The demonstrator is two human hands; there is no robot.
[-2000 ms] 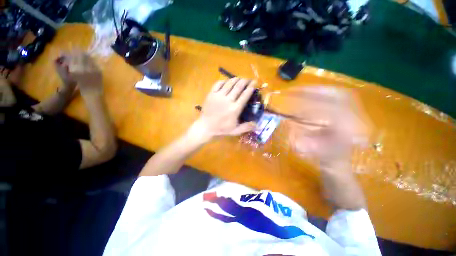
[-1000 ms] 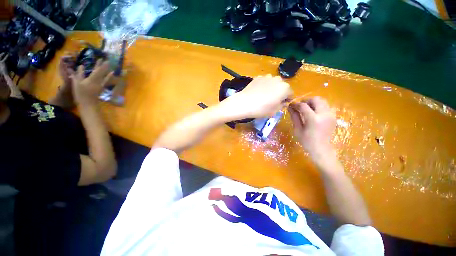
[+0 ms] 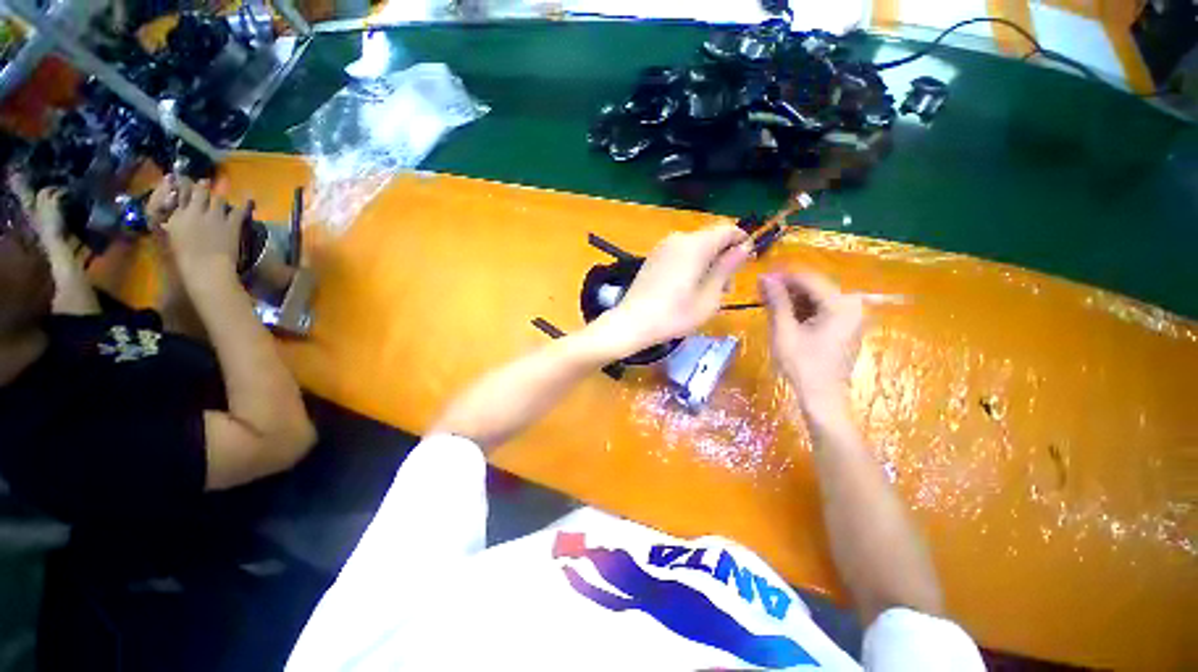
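A black round camera housing lies on the orange bench top in front of me, with two flat black antennas pointing left and its silver-grey bracket toward the lower right. My left hand is over the housing's right side, its fingers closed on thin orange-red leads with a small pale plug end sticking up right. My right hand is just right of it, fingertips pinched on a thin black lead that runs from the left hand. A small black module is partly hidden behind my left fingers.
A heap of black modules lies on the green belt. A crumpled clear plastic bag overlaps belt and bench. At left, a co-worker's hands are at another housing on a bracket. Clear film covers the bench's right part.
The view has tilted up slightly. The orange-red leads now point up right from my left hand, and my right hand holds a black lead. The co-worker's hands have moved left of their unit.
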